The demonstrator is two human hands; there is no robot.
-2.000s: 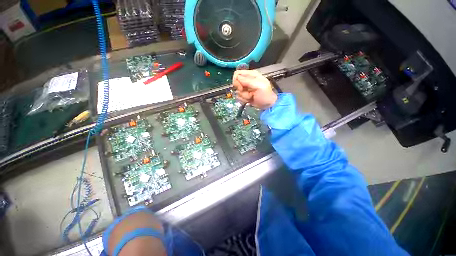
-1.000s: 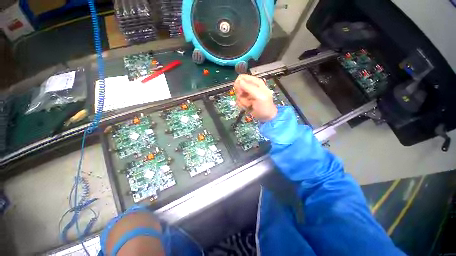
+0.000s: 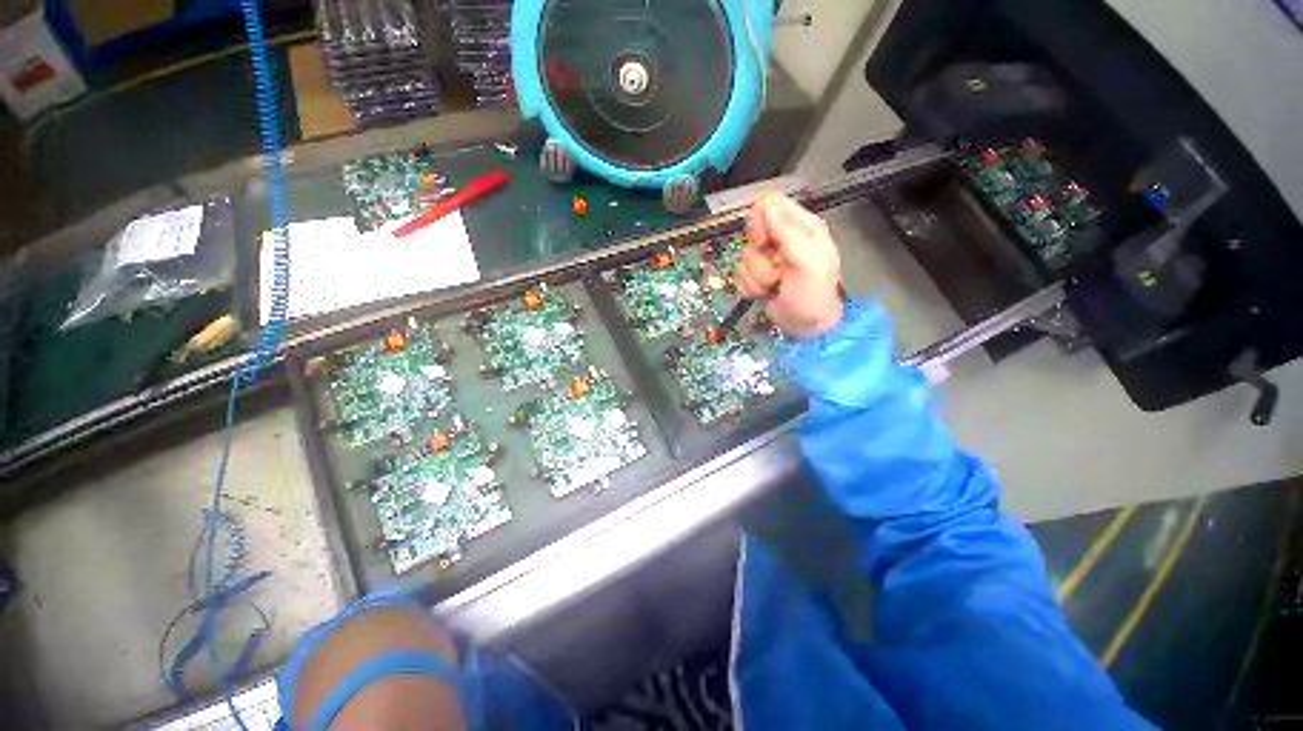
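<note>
My right hand (image 3: 795, 269) is closed around a thin dark tool (image 3: 735, 317), mostly hidden in the fist. The tool's tip points down at the near circuit board (image 3: 723, 377) in the right carrier. Another green board (image 3: 663, 297) lies behind it, and my hand partly covers that carrier's right side. The left carrier (image 3: 483, 414) holds several green and white boards, each with an orange block. Of my left arm only bare skin with a blue band shows at the bottom edge; the hand itself is not visible.
A silver rail (image 3: 629, 531) runs along the near side. Behind are a red pen (image 3: 452, 204), white paper (image 3: 369, 269), a sample board (image 3: 383, 189), a plastic bag (image 3: 150, 260) and a turquoise fan (image 3: 525, 64). A blue coiled cord (image 3: 267, 186) hangs at left. Black machinery (image 3: 1143, 214) stands at right.
My right hand has moved to the right and a little up with the tool, uncovering more of the right carrier's boards. The view has shifted slightly.
</note>
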